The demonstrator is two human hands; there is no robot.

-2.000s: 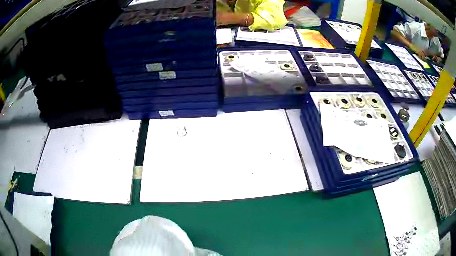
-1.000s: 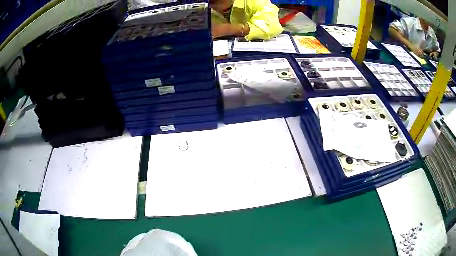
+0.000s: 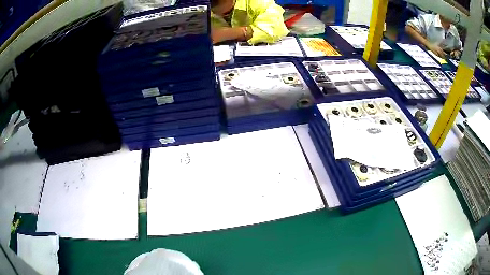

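Note:
Neither of my hands shows. Nearest in front of me, a large blank white sheet (image 3: 231,185) lies flat on the green mat (image 3: 279,244), with a second white sheet (image 3: 88,198) to its left. A white sheet (image 3: 430,215) at the lower right bears a cluster of small dark parts (image 3: 436,251) near its bottom. A rounded white shape (image 3: 164,263) is cut off by the bottom edge; I cannot tell what it is.
Tall stacks of blue trays (image 3: 161,115) and black trays (image 3: 70,118) stand at the back left. Blue parts trays (image 3: 370,196) with loose paper (image 3: 370,142) sit right. Yellow posts (image 3: 454,105) rise there. A person in yellow (image 3: 263,21) and another in white (image 3: 435,32) sit beyond.
The view has tilted and shifted, so the sheets and trays sit lower and further left than at first. The rounded white shape shows less than at first. No part has visibly been moved.

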